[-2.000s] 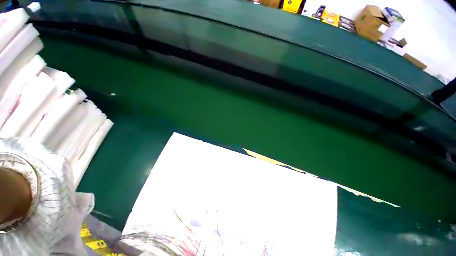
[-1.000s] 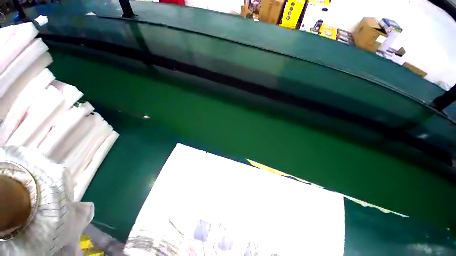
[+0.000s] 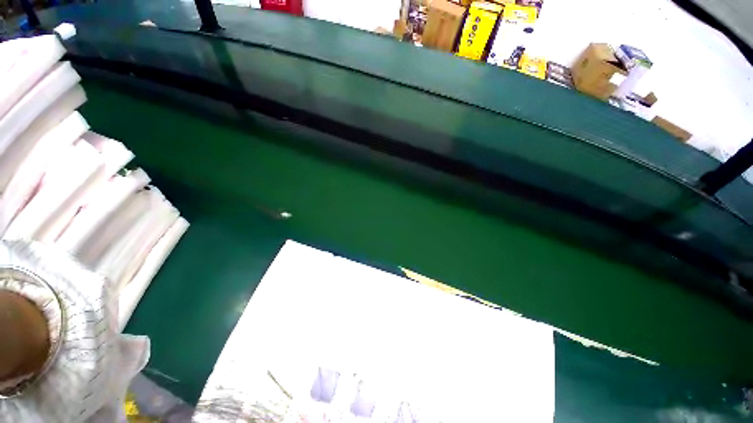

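No hand is in view. A bright white rectangular sheet or tray (image 3: 396, 330) lies on the green bench surface (image 3: 186, 277) nearest in front of me, its lower edge cut off by the picture. Faint grey-violet rectangles and thin dark and grey marks show on its lower part. I cannot tell whether it has slots. A leaning stack of white trays (image 3: 91, 178) stands at the left, with faint pink at some edges.
A large roll wrapped in clear film (image 3: 78, 330), with a brown core, is at the lower left. Beyond the green belt (image 3: 355, 202) runs a long green shelf (image 3: 396, 66). Brown cartons (image 3: 596, 70) and a yellow box (image 3: 479, 31) lie behind it. Yellow tape strips edge the bench.
A small pale speck on the green belt has moved to the right. The view has shifted slightly, showing more boxes at the back. The white sheet and tray stack look unmoved on the bench.
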